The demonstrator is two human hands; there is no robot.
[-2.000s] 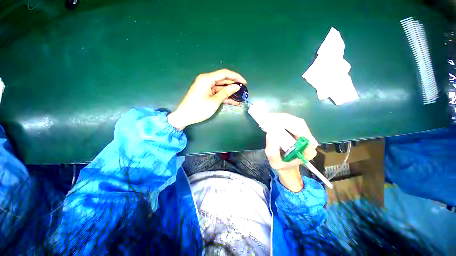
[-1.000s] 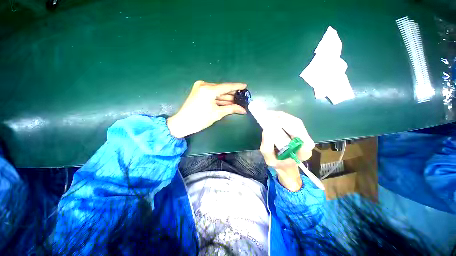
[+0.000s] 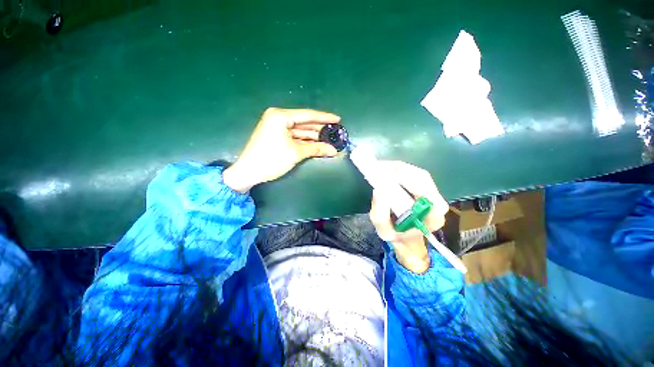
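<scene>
My left hand [image 3: 276, 147] pinches a black round part [image 3: 333, 136] between thumb and fingers, above the green belt. My right hand [image 3: 405, 201] holds a whitish glue syringe [image 3: 365, 162] that slants up and left. Its narrow tip is at the right edge of the black part; whether it touches cannot be told. A bright green cap [image 3: 414, 215] sits at the syringe's rear, with a pale air hose [image 3: 446, 253] leading down and right. Much of the barrel is hidden by my right hand.
Crumpled white tissue [image 3: 466, 93] lies right of my hands on the green belt [image 3: 215, 72]. White ribbed strips [image 3: 594, 75] and shiny clear bits lie farther right. Another black part [image 3: 54, 24] is at the far upper left. A cardboard box [image 3: 502, 240] stands below the edge, beside a person's blue sleeve.
The black part has turned in my left hand, and that hand has shifted slightly left. My right hand keeps the syringe tip by the part. The tissue and strips appear slightly farther left.
</scene>
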